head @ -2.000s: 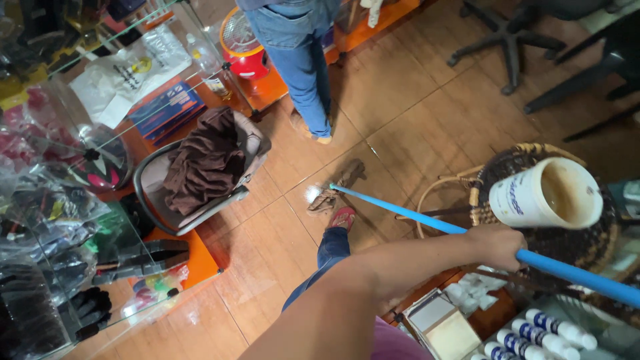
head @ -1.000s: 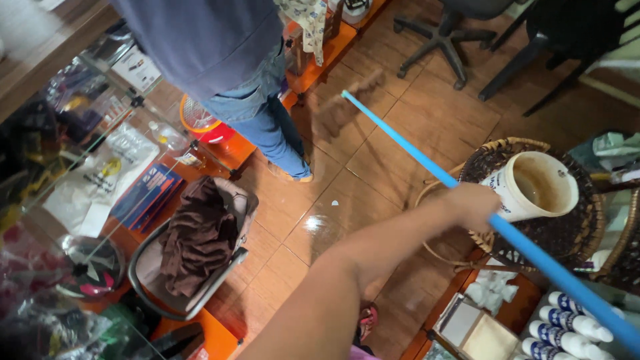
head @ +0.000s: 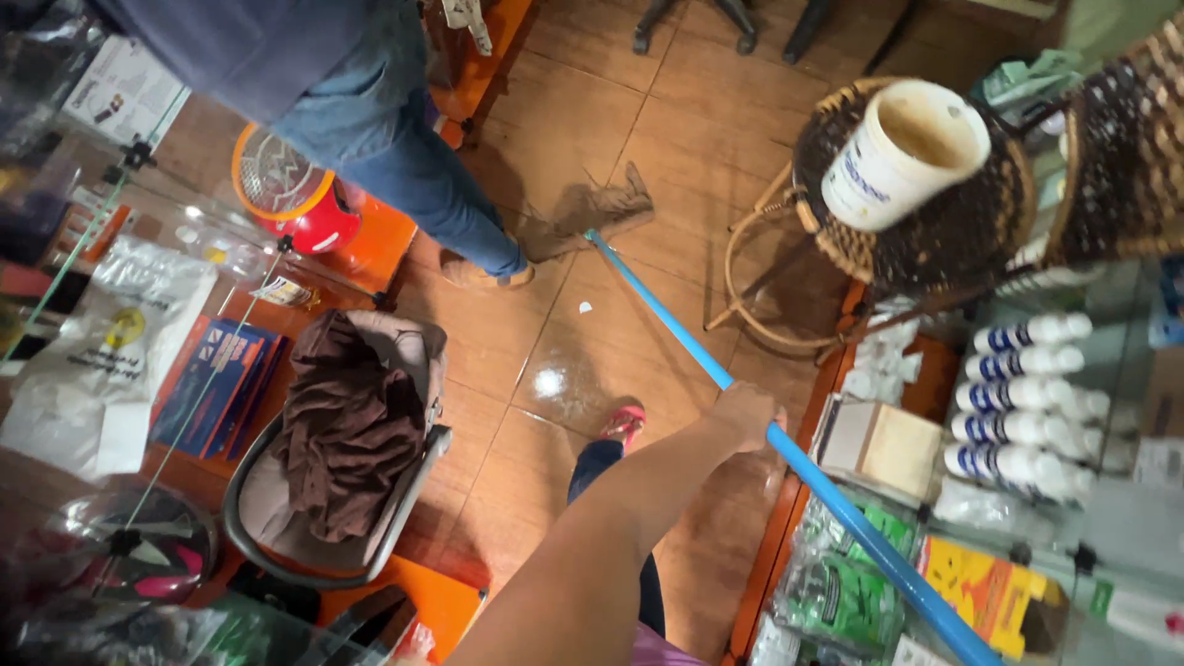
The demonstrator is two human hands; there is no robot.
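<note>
One bare arm reaches up from the bottom of the head view, its hand closed around a blue pole (head: 661, 314). I take it for my left hand (head: 747, 418), since the arm comes in from the lower left. The pole runs from the lower right to a brown, wet-looking cloth (head: 601, 215) spread on the tiled floor beside another person's shoe. A small white scrap (head: 585, 307) lies on the tiles near the pole. My right hand is out of view.
Another person in jeans (head: 407, 166) stands at the upper left. A baby carrier (head: 435, 453) holding brown fabric is below them. At the right, a white plastic bucket (head: 856, 190) rests on a wicker chair (head: 814, 217). Glass shelves with white bottles (head: 1013, 398) line that side.
The cloth at the pole's end has moved across the floor to beside the other person's shoe. That person stood apart from it two seconds ago. My grip on the pole stays closed.
</note>
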